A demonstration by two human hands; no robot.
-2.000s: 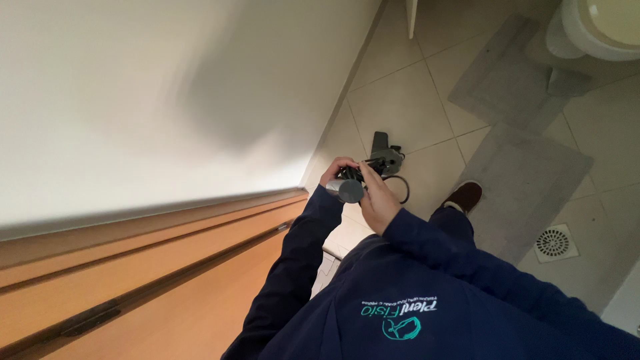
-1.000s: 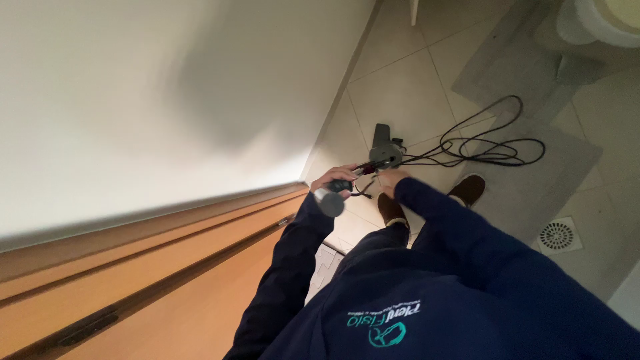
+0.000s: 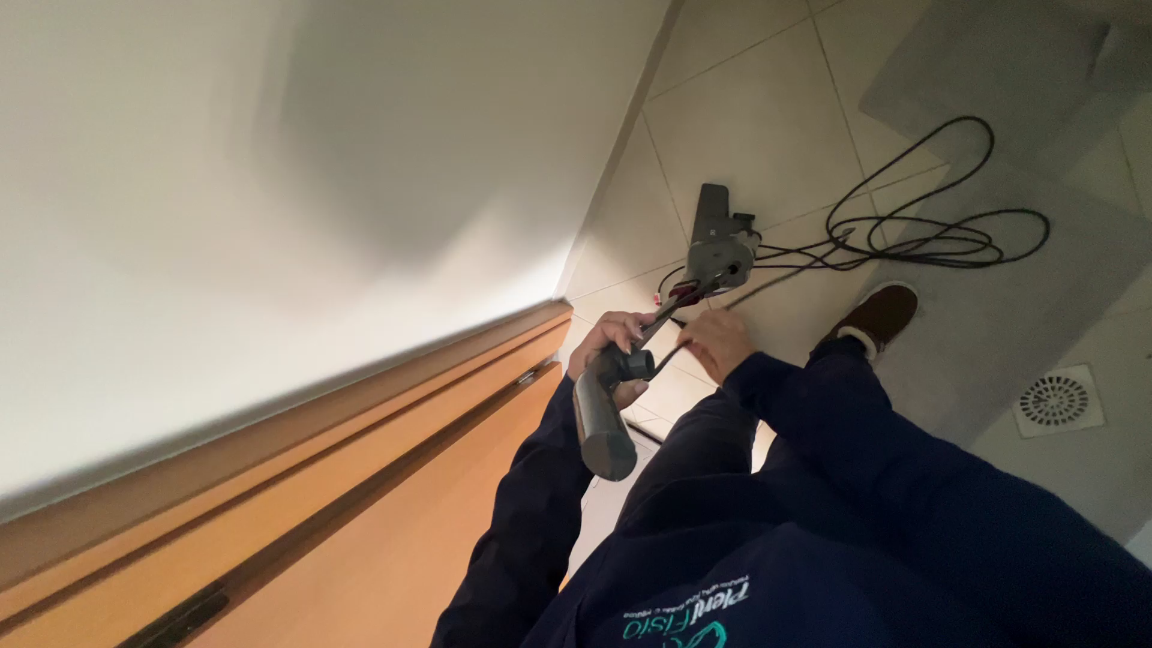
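A grey corded stick appliance, seemingly a vacuum cleaner, stands with its grey body (image 3: 720,256) low over the floor tiles and its handle (image 3: 605,427) towards me. My left hand (image 3: 612,342) is wrapped around the upper part, just beyond the thick rounded grip. To the right of the stick, my right hand (image 3: 717,344) has its fingers closed on the black power cord (image 3: 670,358), with a stretch running to the handle. More of the cord trails away from that hand to loose loops (image 3: 976,220) on the floor. The palm side of my right hand is hidden.
A white wall (image 3: 360,180) and an orange-brown wooden door frame (image 3: 504,346) border the left. Grey mats (image 3: 954,351) cover part of the tiles at right, near a round floor drain (image 3: 1055,400). My slippered foot (image 3: 882,315) is beside the mat's edge.
Two seconds ago both hands were together at the handle, and no wide loops showed on the floor. The cord now lies there in long loops, and my right hand is apart from my left.
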